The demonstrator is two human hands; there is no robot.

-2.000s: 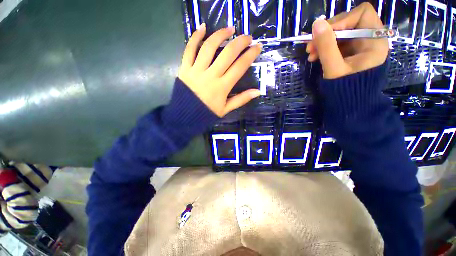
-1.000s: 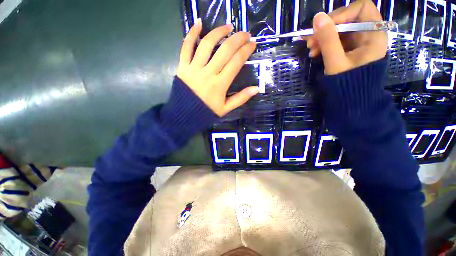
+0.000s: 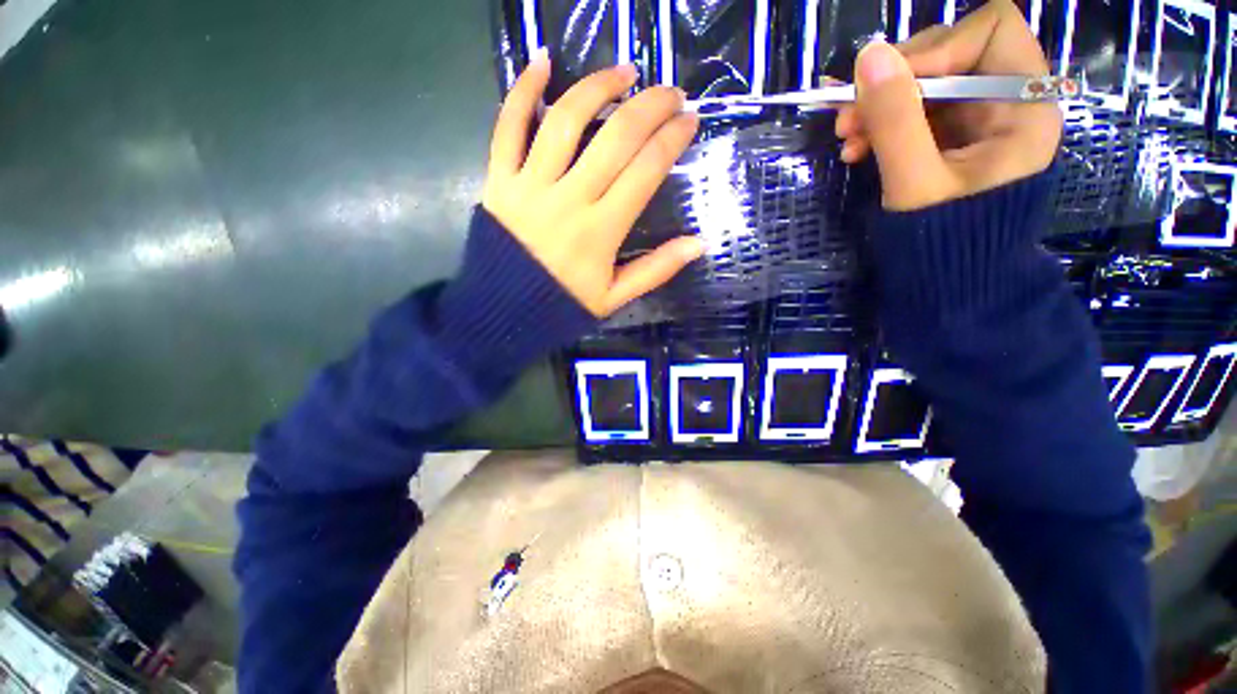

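A large glossy black pocket panel (image 3: 800,292) with rows of white rectangular frames (image 3: 803,396) lies on the worktop in front of me. Clear film with bright glare covers parts of it. My left hand (image 3: 592,183) lies palm down on the panel's left part, fingers spread, gripping nothing. My right hand (image 3: 956,109) holds a slim silver hand tool (image 3: 970,88), likely tweezers, between thumb and fingers. Its thin tip points left and reaches my left fingertips; whether it touches the panel cannot be told.
The dark green worktop (image 3: 271,244) extends to the left of the panel. A striped sleeve (image 3: 68,475) of another person shows at the lower left, above a black object (image 3: 149,590). A translucent item (image 3: 1177,468) is below the worktop's edge at the right.
The white frame beside my left thumb no longer shows; glare and ribbed black show there. My right hand and tool shifted slightly. The striped sleeve at the lower left moved. My left hand stays nearly still.
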